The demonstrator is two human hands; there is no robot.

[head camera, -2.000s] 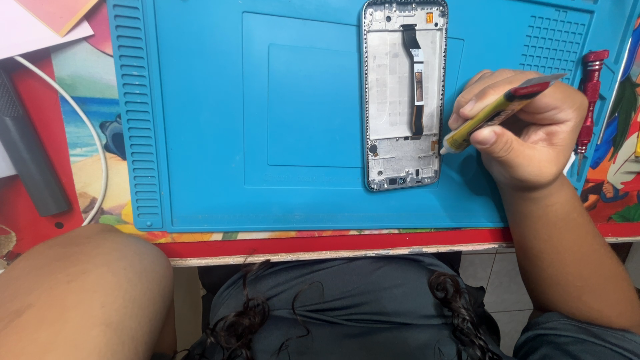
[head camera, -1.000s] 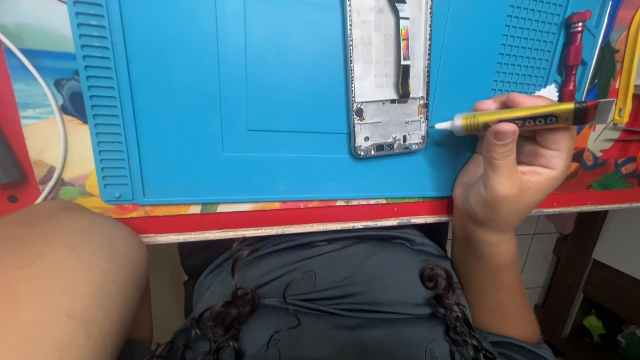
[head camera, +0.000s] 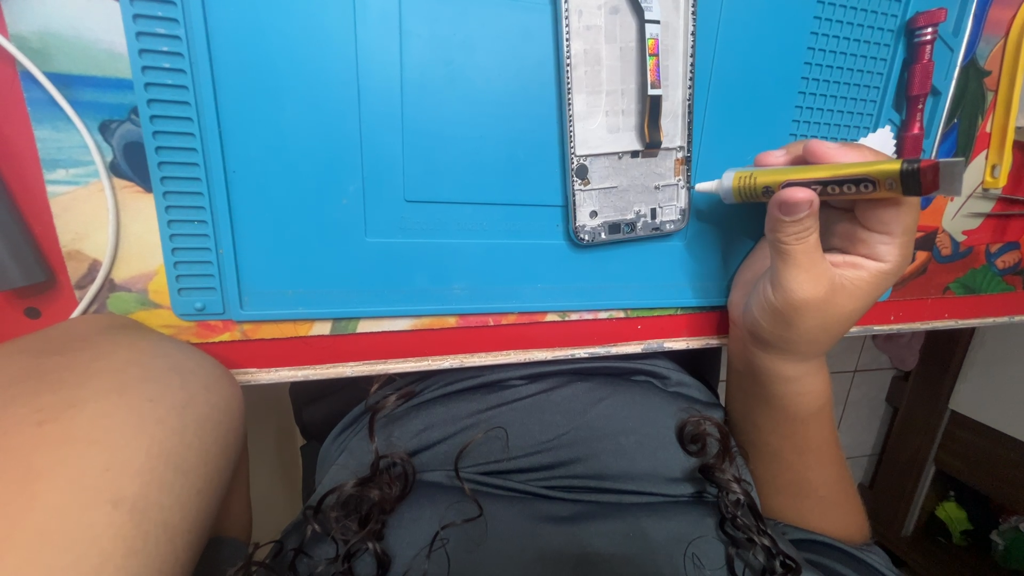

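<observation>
My right hand [head camera: 828, 248] grips a yellow and black glue tube [head camera: 832, 182] between thumb and fingers, above the right part of the blue silicone repair mat [head camera: 320, 272]. The tube lies level, its white nozzle pointing left, close beside the right edge of a smartphone frame [head camera: 616, 176]. Whether the nozzle touches the frame I cannot tell. The frame's metal inner side faces up, with a black flex cable [head camera: 654, 120] lying along it; its top end is cut off by the view. My left hand is out of view.
A red screwdriver [head camera: 918, 80] lies on the mat's right side, near a small white jagged piece [head camera: 878, 142]. Farther right are a yellow tool [head camera: 1004, 104] and metal tweezers [head camera: 992, 204]. A white cable [head camera: 100, 160] and a dark grey object [head camera: 18, 240] are at the left. The red table edge [head camera: 480, 340] runs in front.
The glue tube has turned from a slant to nearly level in my right hand, its label now in sight. The view has shifted, and the phone frame stands higher in it.
</observation>
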